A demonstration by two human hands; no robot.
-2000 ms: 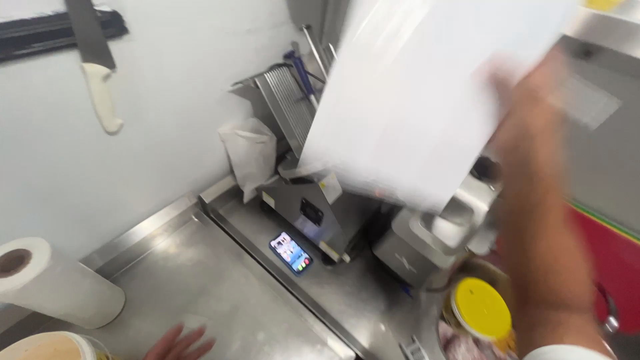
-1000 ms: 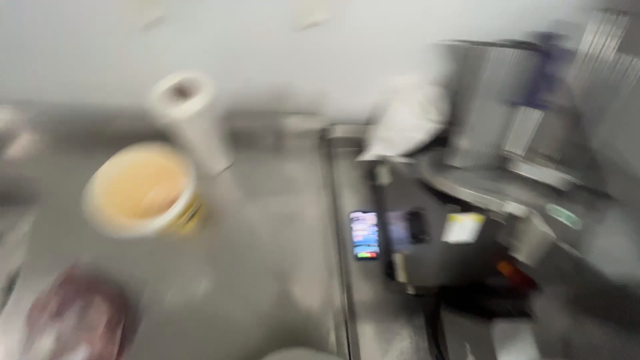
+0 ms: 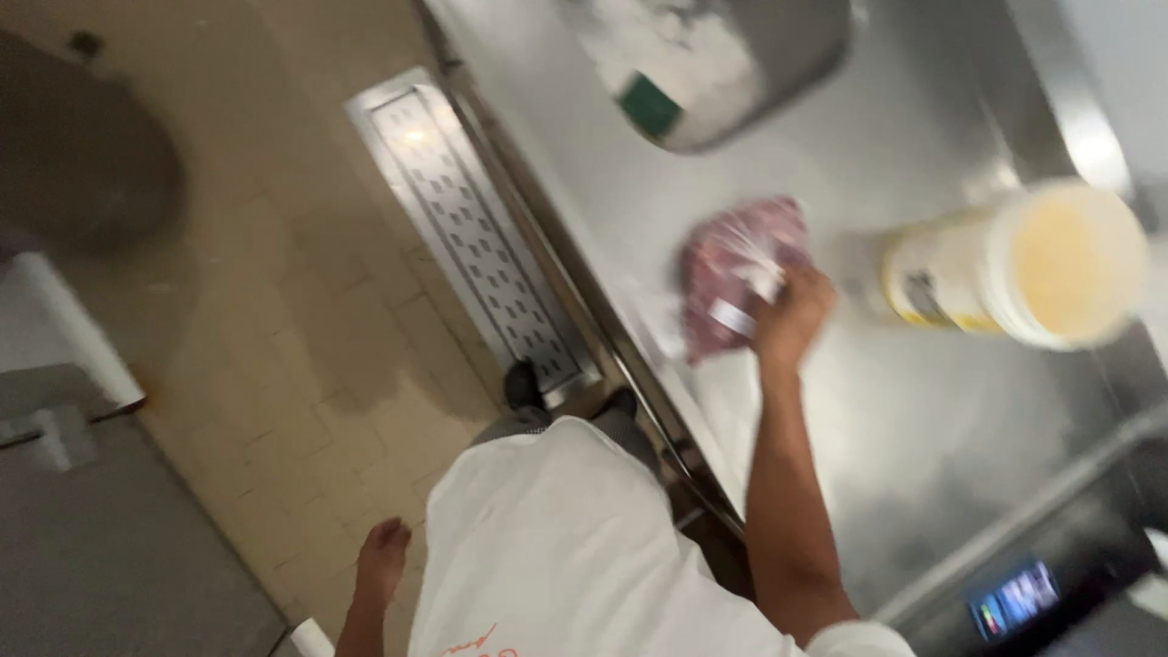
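My right hand (image 3: 796, 312) is at the gathered neck of a clear plastic bag of dark red meat (image 3: 730, 265), its fingers closed around the bunched plastic. The bag lies on the stainless steel counter (image 3: 876, 401) and has a small white label. To its right stands a white tub (image 3: 1013, 269) with pale orange-yellow contents, its rim tilted away in this view. My left hand (image 3: 385, 552) hangs low beside my white shirt, away from the counter; nothing shows in it, and blur hides how its fingers are set.
A metal container (image 3: 712, 73) with white contents and a green piece lies at the counter's far end. A lit phone (image 3: 1015, 598) is at the lower right. A slotted floor drain (image 3: 484, 237) runs beside the counter, near my feet. A grey cabinet (image 3: 109, 538) stands on the left.
The view has swung strongly towards the floor and the other part of the counter. Two seconds ago my right hand held up a white sheet; now it is on the bag of meat.
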